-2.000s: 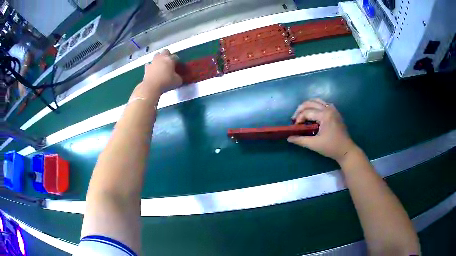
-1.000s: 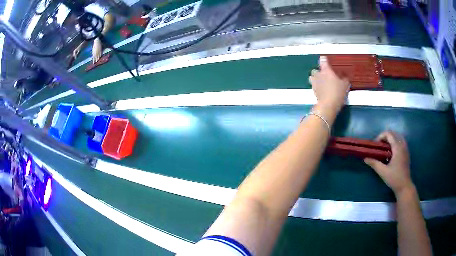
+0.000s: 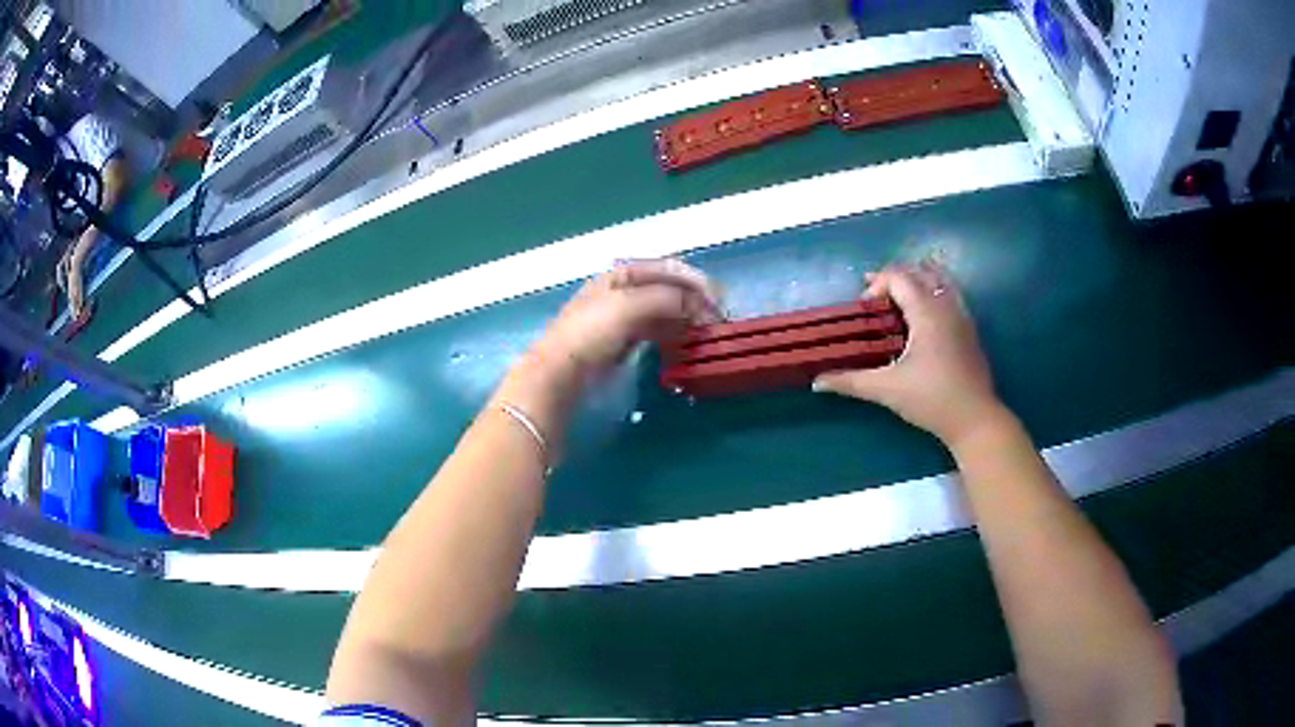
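Observation:
A bundle of slim red-brown parts [image 3: 788, 351] lies side by side on the green strip in front of me. My right hand [image 3: 930, 355] grips the bundle's right end between thumb and fingers. My left hand [image 3: 639, 320] is at the bundle's left end, its fingers bent and blurred; whether they hold a part is hidden. Two groups of red-brown parts remain on the far green lane, one on the left [image 3: 746, 125] and one on the right [image 3: 916, 94], end to end.
White rails [image 3: 597, 242] edge the green lanes. A white machine [image 3: 1193, 107] stands at the upper right, beside a pale end block [image 3: 1044, 107]. Red [image 3: 198, 480] and blue [image 3: 71, 473] bins sit at left. Another person's arm [image 3: 88, 256] shows at far upper left.
My left hand has moved from the far lane back to the bundle. The bundle has grown from one visible part to several, and fewer parts lie on the far lane.

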